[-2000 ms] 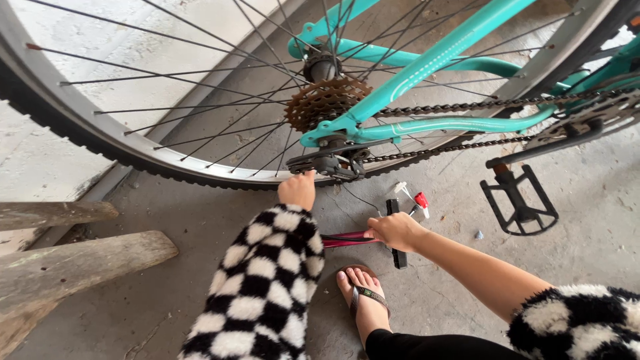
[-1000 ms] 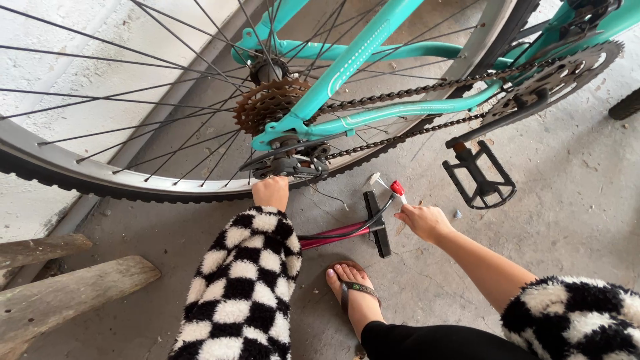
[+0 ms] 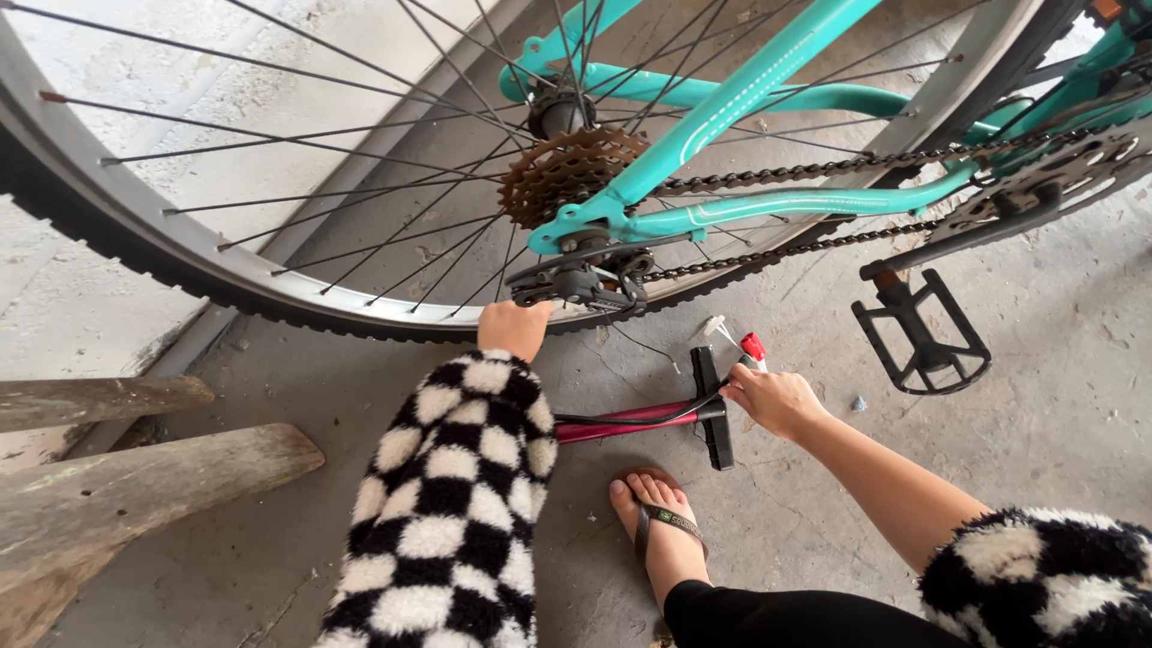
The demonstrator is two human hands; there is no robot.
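My left hand (image 3: pixel 515 328) is at the rear wheel's lower rim, just below the rear derailleur (image 3: pixel 589 286) of a turquoise bicycle; its fingertips and whatever they touch are hidden. My right hand (image 3: pixel 776 400) holds the end of the black hose (image 3: pixel 648 416) of a hand bicycle pump, beside its red lever (image 3: pixel 752 346). The pump's magenta barrel (image 3: pixel 621 427) lies on the floor with its black T-handle (image 3: pixel 713 409) turned toward that hand. Above my left hand are the rusty cassette (image 3: pixel 567 175) and the spokes.
A black pedal (image 3: pixel 922 333) sticks out at the right, below the chainring (image 3: pixel 1044 184). Weathered wooden legs (image 3: pixel 153 490) stand at the left. My sandalled foot (image 3: pixel 661 526) is below the pump. A white wall (image 3: pixel 108 135) rises behind the wheel.
My right hand has moved from the pump's handle area to the hose end by the red lever. My left hand stays low at the wheel near the derailleur.
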